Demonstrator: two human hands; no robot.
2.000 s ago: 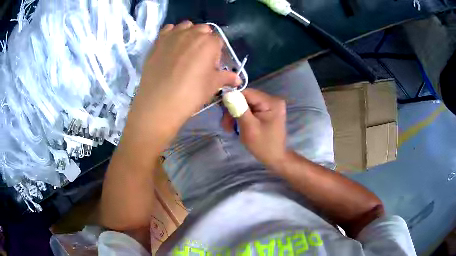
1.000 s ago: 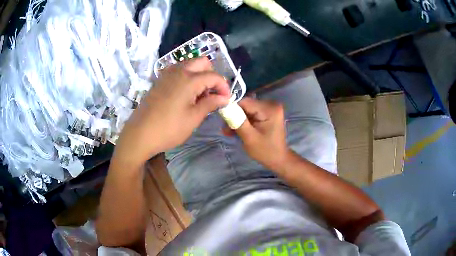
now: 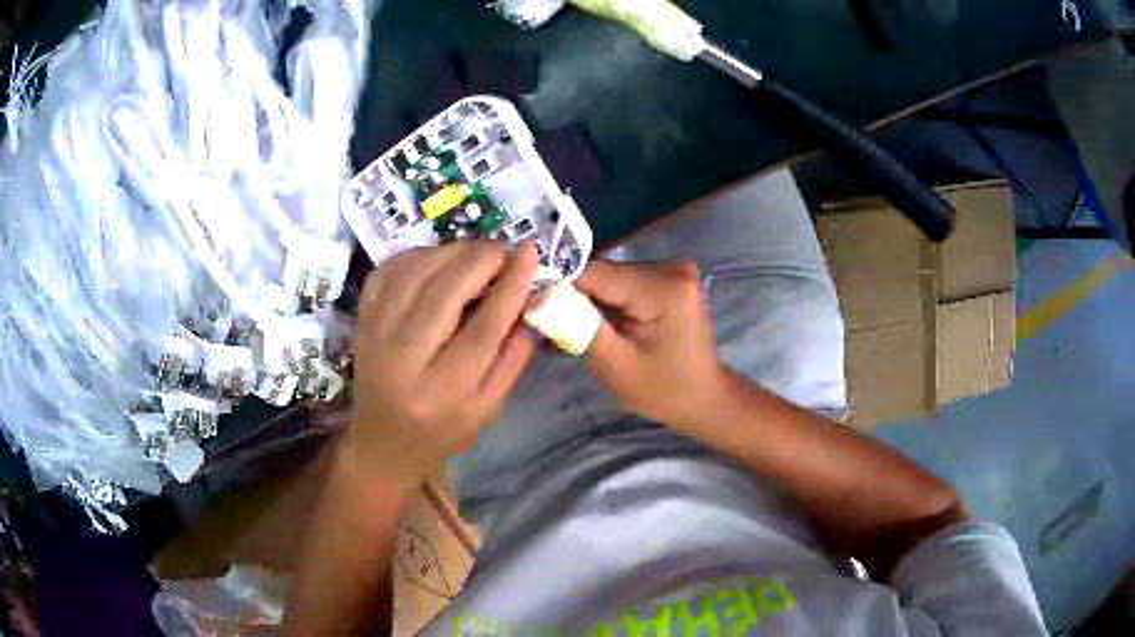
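Observation:
A white socket housing (image 3: 538, 187), open side up, is tilted above my lap at the bench edge. Inside it is a green circuit board with a yellow block (image 3: 444, 200). My left hand (image 3: 436, 330) is on the housing's near edge, its fingertips at the near corner. My right hand (image 3: 653, 330) is at the same corner, with a short cream-yellow piece (image 3: 566, 320) by its thumb; whether this is a tool handle or a thumb wrap I cannot tell. What lies between the fingertips is hidden.
A large heap of bagged white cords (image 3: 187, 187) with metal-pinned plugs (image 3: 317, 280) lies on the left. A mallet with a black grip (image 3: 859, 152) lies across the dark bench (image 3: 672, 137) edge. Cardboard boxes (image 3: 890, 311) stand below at right and beside my lap.
The housing has come into fuller view and its board is now uncovered. My left hand has moved down to the near edge. The thin white piece seen at the corner earlier no longer shows.

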